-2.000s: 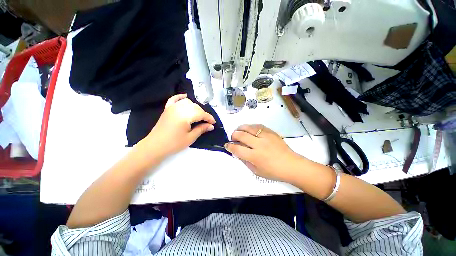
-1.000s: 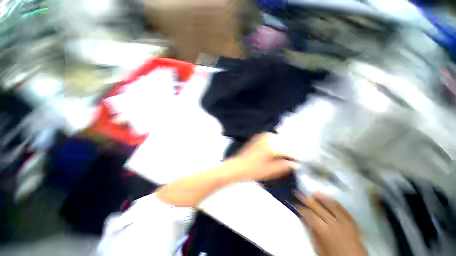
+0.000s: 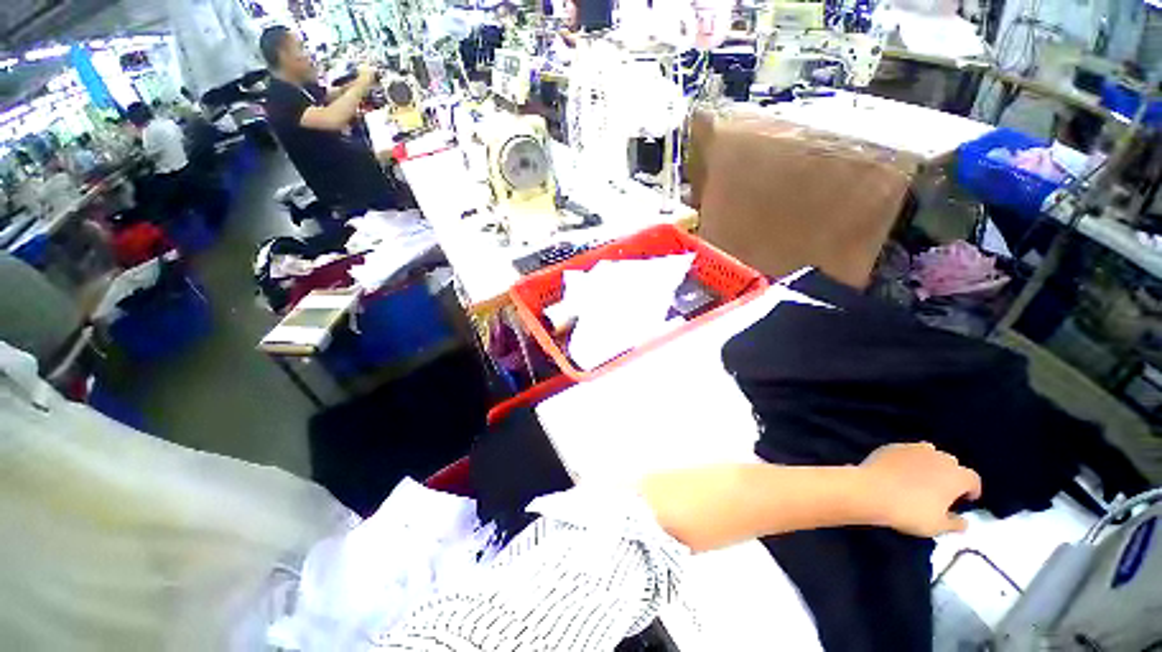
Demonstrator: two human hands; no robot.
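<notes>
The black garment piece [image 3: 879,382] lies spread over the white table [image 3: 637,427] at the right of the view, with a part hanging or lying toward the bottom edge. My left hand [image 3: 920,489] is on top of it, fingers bent, near the sewing machine; whether it pinches the cloth cannot be told. The white sewing machine head [image 3: 1083,592] is cut off at the lower right corner; its needle area is not visible. My right hand is out of the picture.
A red plastic basket [image 3: 573,350] with white cut pieces [image 3: 624,299] stands at the table's end. A brown panel [image 3: 796,191] is behind it. A person in dark clothes [image 3: 319,134] stands at another machine, upper left. A blue basket [image 3: 1007,172] is upper right.
The view has swung to the left, away from the needle area, showing the factory floor. My right hand has left the picture; my left hand remains at the black cloth.
</notes>
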